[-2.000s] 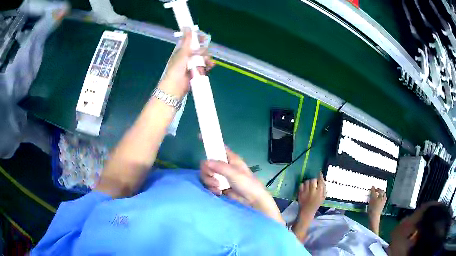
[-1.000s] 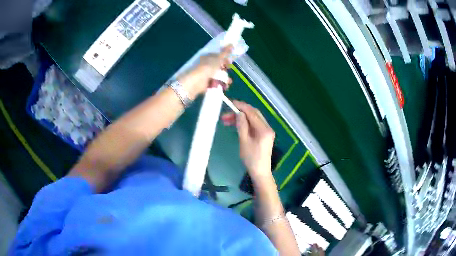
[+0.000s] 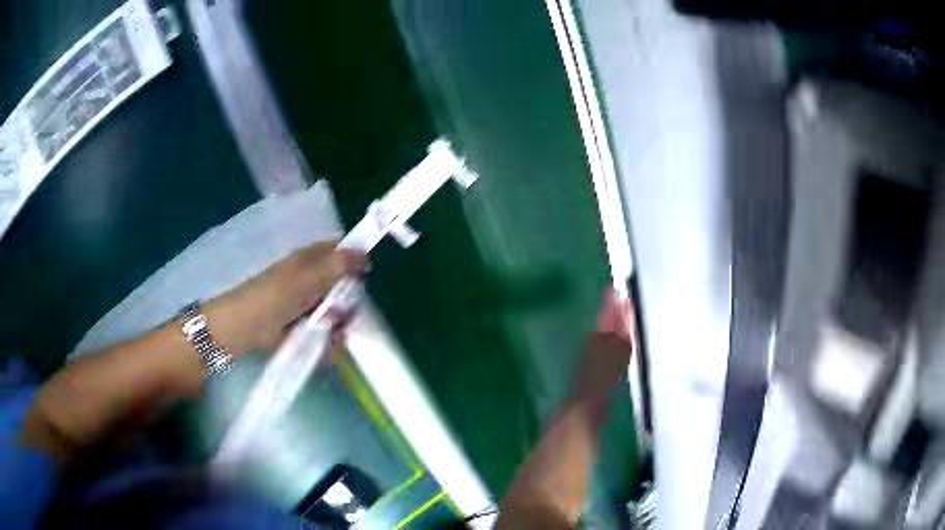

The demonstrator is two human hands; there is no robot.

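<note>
My left hand (image 3: 323,282), with a metal watch band at the wrist, is closed around the middle of a long white unit (image 3: 409,197). The unit's end with small side arms points up and right; its lower part is blurred. A pale translucent sleeve (image 3: 223,254) lies behind my left forearm; whether my hand also holds it I cannot tell. My right hand (image 3: 613,323) is at the white edge of the raised shelf, blurred; its fingers and anything in them cannot be made out.
A white carton with dark print (image 3: 93,93) lies at the upper left. A black phone (image 3: 342,492) lies near yellow tape at the bottom. A pale rail (image 3: 414,404) runs along the bench edge. The shelf (image 3: 674,207) and blurred grey shapes fill the right side.
The view has turned toward the shelf. My right hand has left the unit and stretched out to the shelf edge. My left hand still grips the unit, now tilted more to the right.
</note>
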